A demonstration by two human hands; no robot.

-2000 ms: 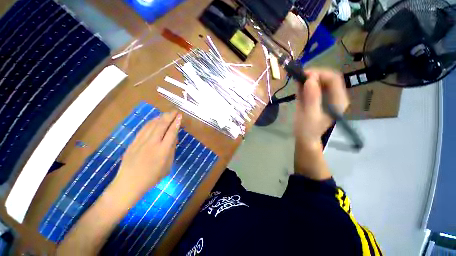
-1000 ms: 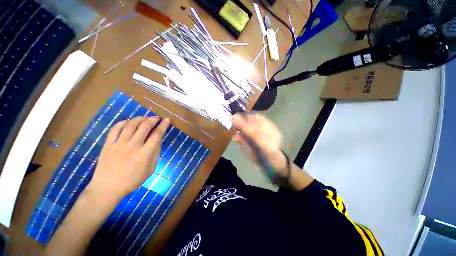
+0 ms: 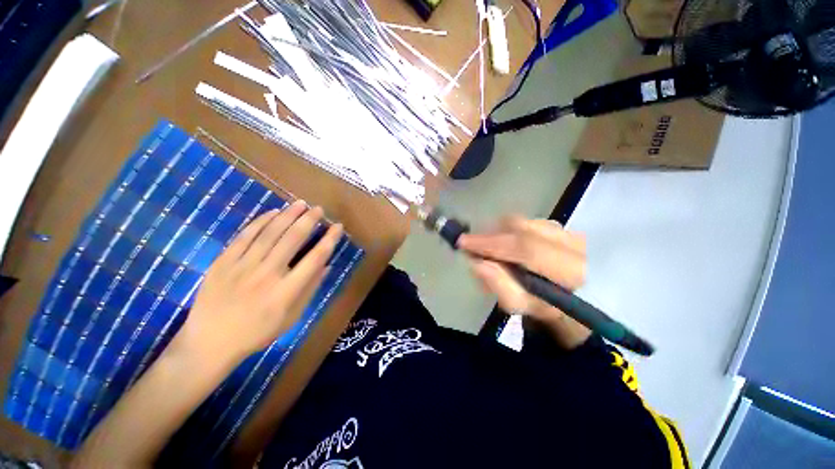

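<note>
A blue solar panel [image 3: 137, 238] with silver lines lies flat on the brown tabletop. My left hand [image 3: 261, 279] lies palm down on its right part, fingers near its upper edge. A thin ribbon [image 3: 243, 163] lies along that upper edge, its right end near my fingertips. My right hand [image 3: 531, 261] holds a soldering iron [image 3: 572, 307] like a pen, just off the table's edge. The iron's metal tip points up and left toward the near end of the pile of silver and white strips [image 3: 348, 110]. Whether the tip touches a strip, I cannot tell.
A long white strip [image 3: 48, 119] and part of a dark panel stack [image 3: 27, 41] are at the upper left. A cream stick [image 3: 498, 41] and black cable lie beyond the pile. A black fan [image 3: 751, 55] and cardboard box [image 3: 650, 133] stand beyond the table's edge.
My right hand first came down with the iron from the upper right to the strip pile, then drew back slightly right. My left hand has moved right along the panel. The view has shifted.
</note>
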